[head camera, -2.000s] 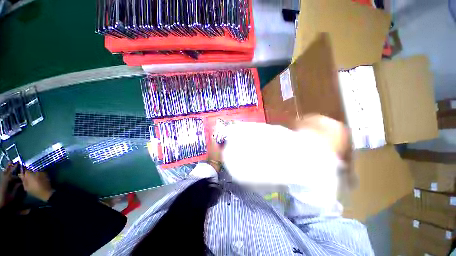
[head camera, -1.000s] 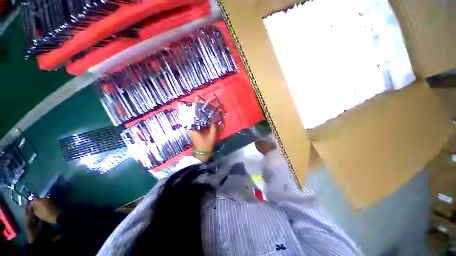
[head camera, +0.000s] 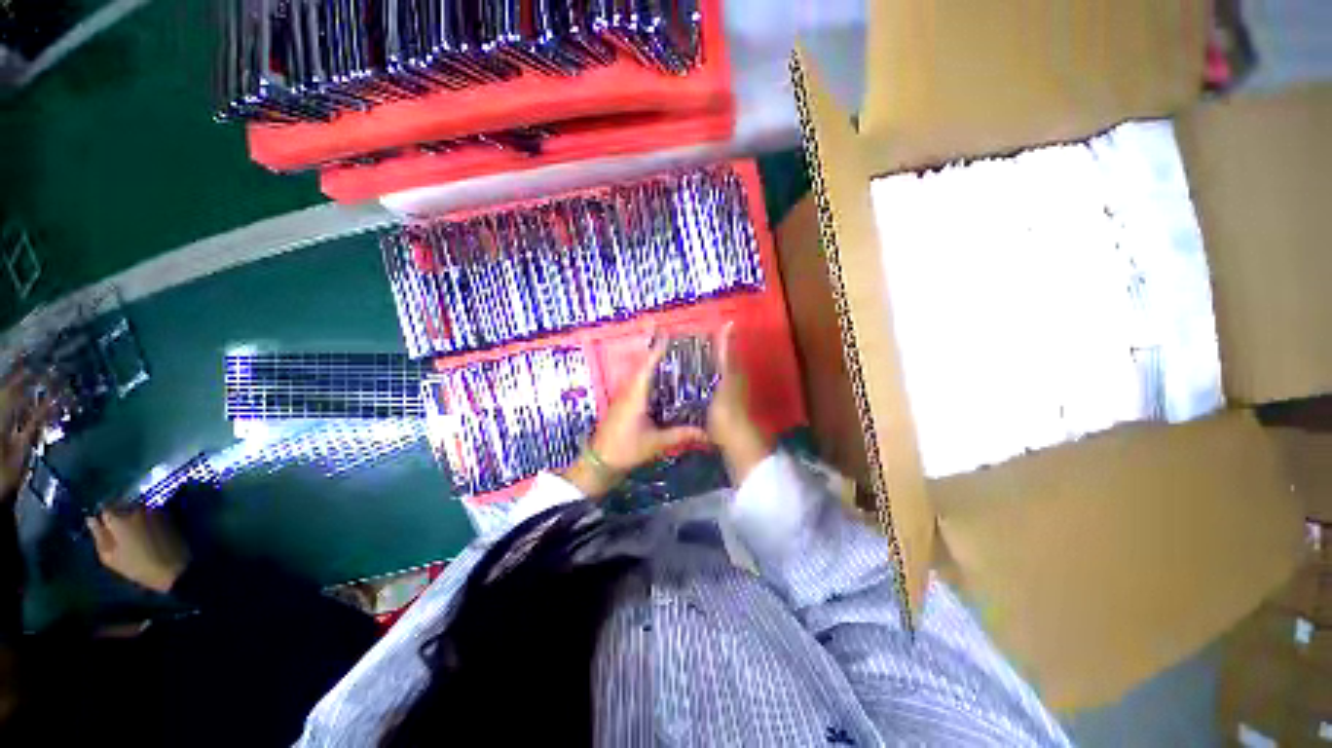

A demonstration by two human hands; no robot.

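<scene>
My left hand point(head camera: 631, 427) and my right hand point(head camera: 735, 412) hold a small bunch of thin silvery frames point(head camera: 685, 377) between them, over the bare part of the red slotted tray point(head camera: 773, 358). The frames look upright and close together. A row of upright frames point(head camera: 577, 263) fills the tray's back part, and a shorter row point(head camera: 514, 415) stands in its front left part. Whether the held frames touch the tray's bottom cannot be told.
An open carton point(head camera: 1088, 563) packed with white sleeves point(head camera: 1045, 300) stands at my right, its flap beside the tray. Stacked red trays point(head camera: 497, 132) with darker upright parts are behind. A black grid sheet point(head camera: 322, 386) lies left. Another person's hand point(head camera: 139, 547) is far left.
My right hand has come from low beside the carton to the bunch of frames. My left hand and the bunch now stand apart from the front row. The view has turned and shifted.
</scene>
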